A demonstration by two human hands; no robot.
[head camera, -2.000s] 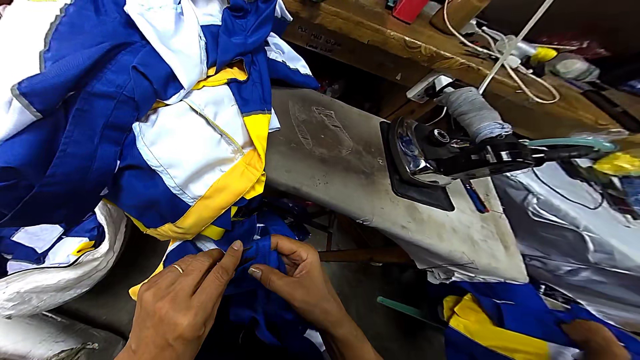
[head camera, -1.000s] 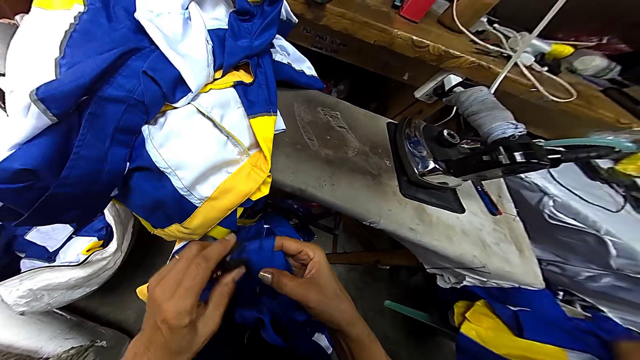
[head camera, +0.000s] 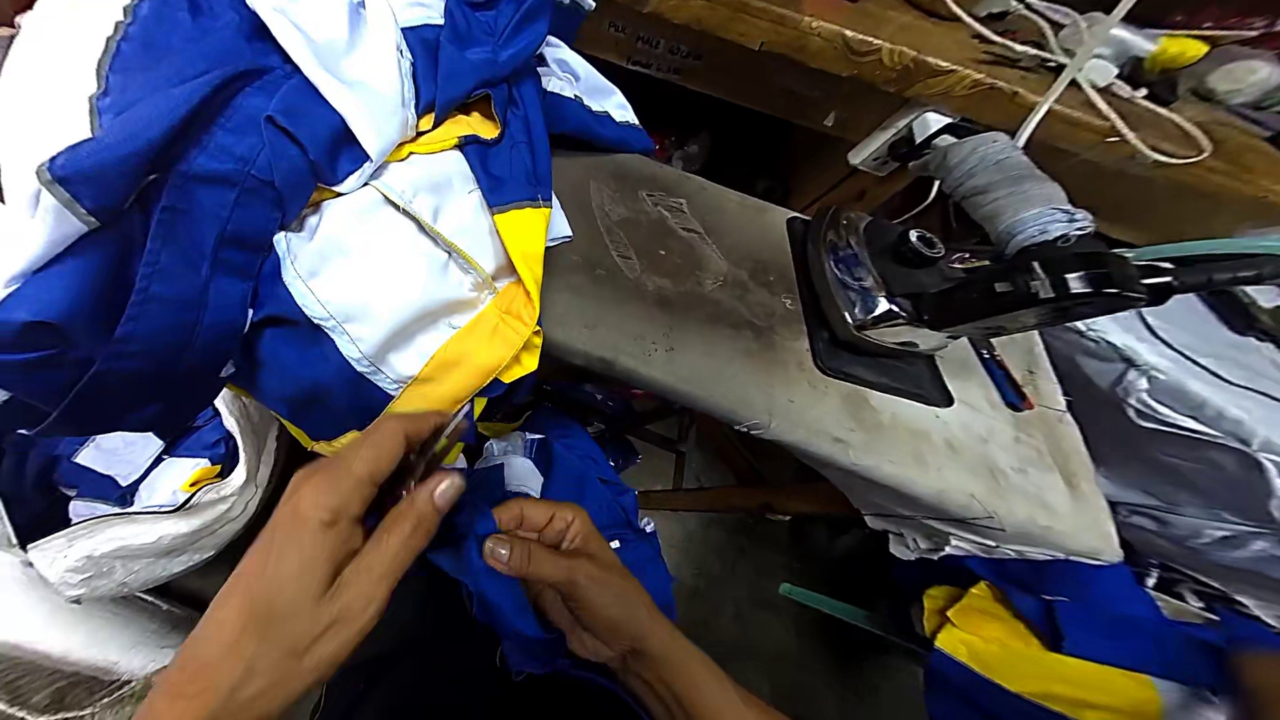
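Observation:
My left hand (head camera: 350, 530) holds a small, blurred tool with a thin metal tip (head camera: 450, 430), apparently thread snips, between thumb and fingers. Just right of it, my right hand (head camera: 560, 560) pinches the edge of a dark blue cloth garment (head camera: 600, 500) between thumb and forefinger. A white patch shows on that garment above the fingers. Behind and above my hands hangs a heap of blue, white and yellow garments (head camera: 200, 170), its yellow band close to the left fingertips. The rest of the tool is hidden by my fingers.
An ironing board (head camera: 700, 330) carries a steam iron (head camera: 890, 290) on a dark rest, with a small red-and-blue tool (head camera: 1000, 375) beside it. A wooden bench (head camera: 820, 70) with cords runs behind. A white sack (head camera: 150, 545) holds garments at left. Another person's blurred hand (head camera: 1255, 680) is at lower right.
Two seconds ago both my hands were together at the blue garment. My left hand has now come away from the cloth, and the metal tip shows at its fingers. My right hand still pinches the garment.

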